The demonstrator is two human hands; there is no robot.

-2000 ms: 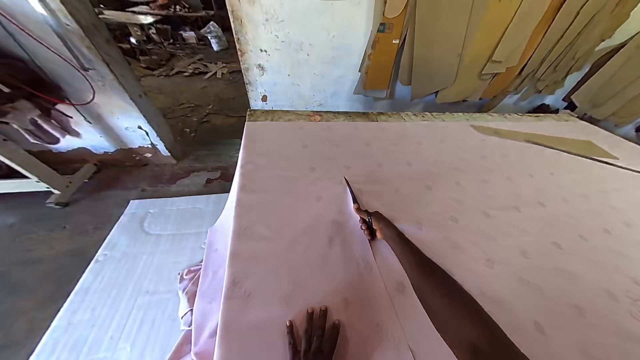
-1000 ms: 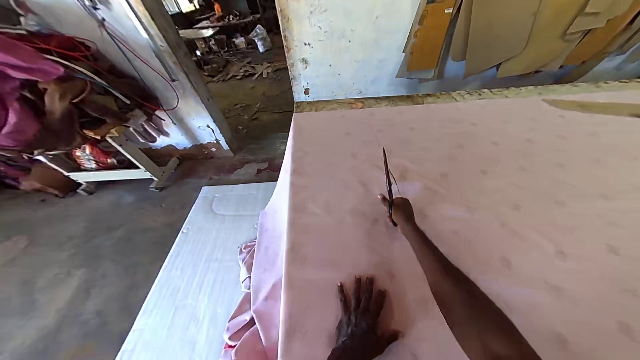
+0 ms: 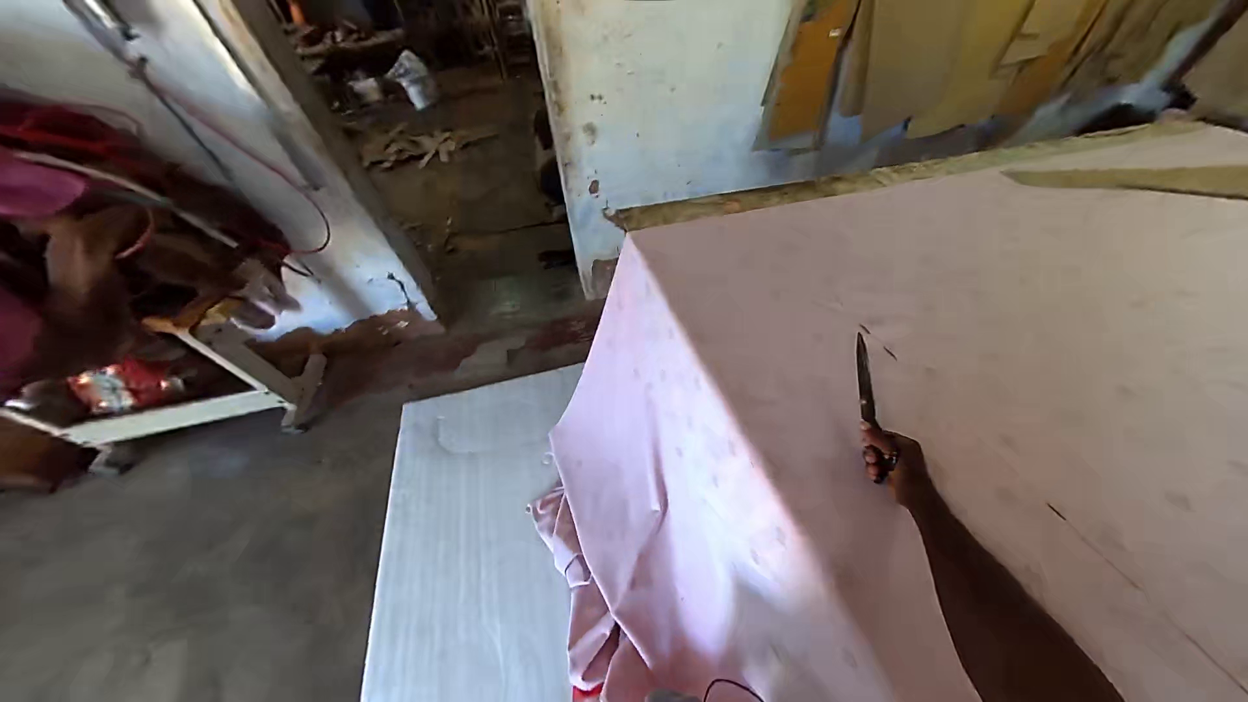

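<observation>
My right hand (image 3: 889, 463) is closed around the handles of dark scissors (image 3: 865, 382), over the pink fabric (image 3: 975, 292) that covers the table. The blades point toward the table's far edge. Thin dark lines, which may be cuts or marks, run across the cloth beyond the blade tips and to the right of my forearm. Pink fabric also hangs over the left edge in folds, its lower part bunched by a pale board. At the bottom edge a small greyish shape shows beside a thin dark loop; I cannot tell what they are. My left hand is not in view.
The pale board (image 3: 468, 526) lies low at the table's left. A long brown pattern piece (image 3: 1150, 181) rests at the far right of the cloth. Brown card patterns (image 3: 887, 68) hang on the wall behind. A white metal frame (image 3: 185, 417) with piled material stands at the left.
My left hand, flat on the cloth in both earlier frames, has gone out of view. The scissors stay in my right hand. The view has swung left.
</observation>
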